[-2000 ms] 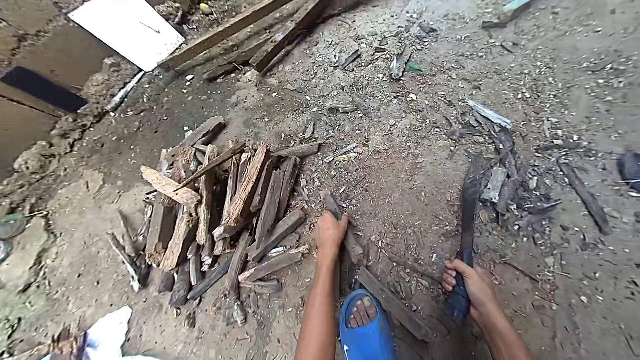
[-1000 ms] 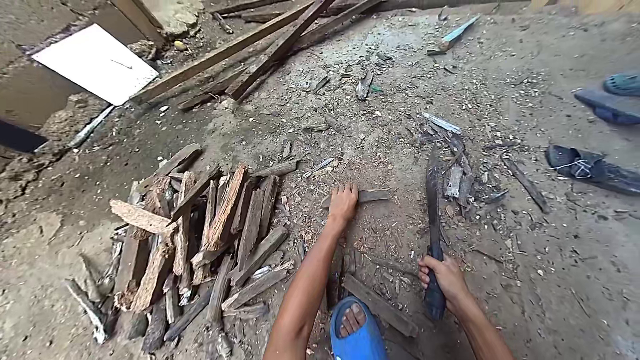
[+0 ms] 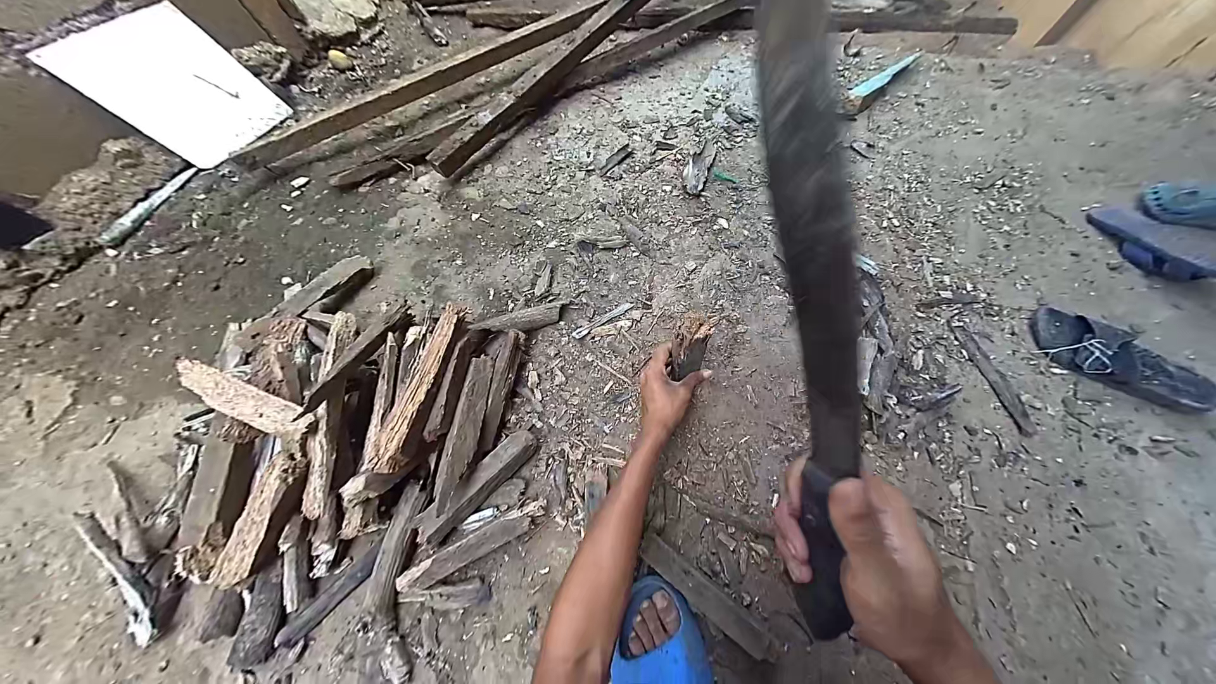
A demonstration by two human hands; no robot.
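Observation:
My left hand (image 3: 668,391) grips a short piece of weathered wood (image 3: 688,353) with a broken, splintered top end, held near the ground ahead of my foot. In my right hand (image 3: 860,551) is the dark handle of a machete (image 3: 813,237). Its long dark blade points up and away, raised close to the camera, and it hides part of the ground and some wood scraps behind it. To the left of my left arm lies a pile of split wood pieces (image 3: 408,427), some with pale broken faces.
My foot in a blue slide sandal (image 3: 662,646) is beside a plank (image 3: 708,594). Long beams (image 3: 541,81) and a white board (image 3: 161,81) lie at the back left. Worn sandals (image 3: 1126,359) lie at the right, with wood chips scattered over the dirt.
My right hand has raised the machete from low over the ground toward the camera. My left hand has moved forward from beside the pile, and its wood piece, lying sideways a second ago, now points away.

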